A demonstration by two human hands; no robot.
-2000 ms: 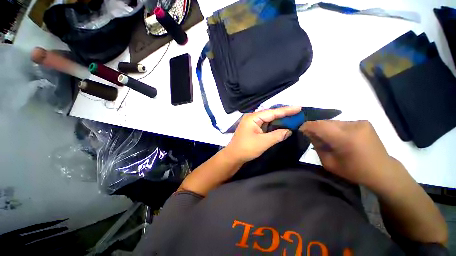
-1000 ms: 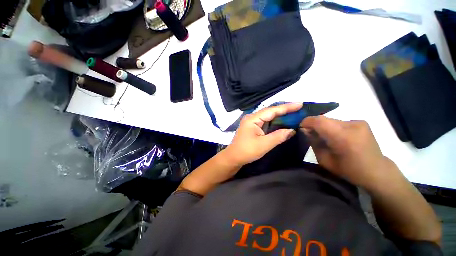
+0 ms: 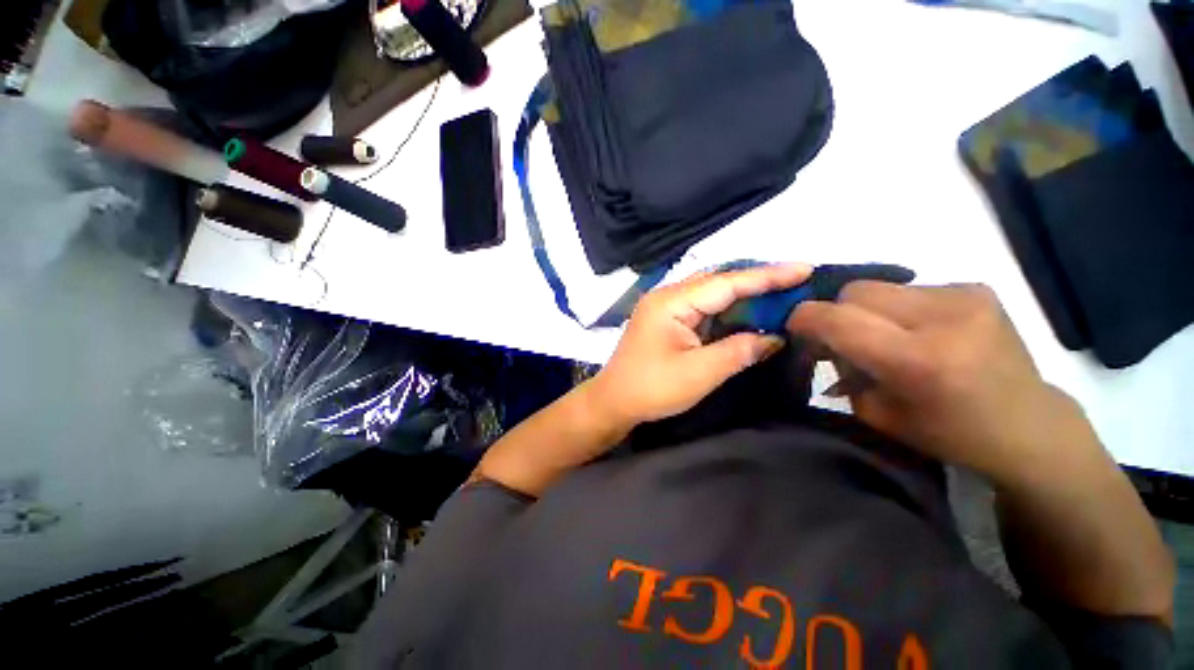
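A dark cloth piece (image 3: 858,275) with a blue and olive band (image 3: 766,312) is folded small at the table's front edge. My left hand (image 3: 674,347) holds it between thumb and fingers, with the band showing in the gap. My right hand (image 3: 910,360) is closed at the band's right side, its fingertips touching or very near the cloth. A small dark tip shows below the right fingers; I cannot tell what it is. The rest of the cloth hangs down towards my dark top, partly hidden by my hands.
A thick pile of dark pieces (image 3: 714,118) lies behind my hands, a blue strip (image 3: 526,210) beside it. A fanned pile (image 3: 1126,236) lies right. A phone (image 3: 471,181), several thread spools (image 3: 360,200) and a black bag (image 3: 249,66) are left. Clear plastic (image 3: 341,399) hangs below the table.
The view has shifted slightly, so the piles sit higher. My right hand has turned a little and sits closer over the cloth. My left hand keeps its hold.
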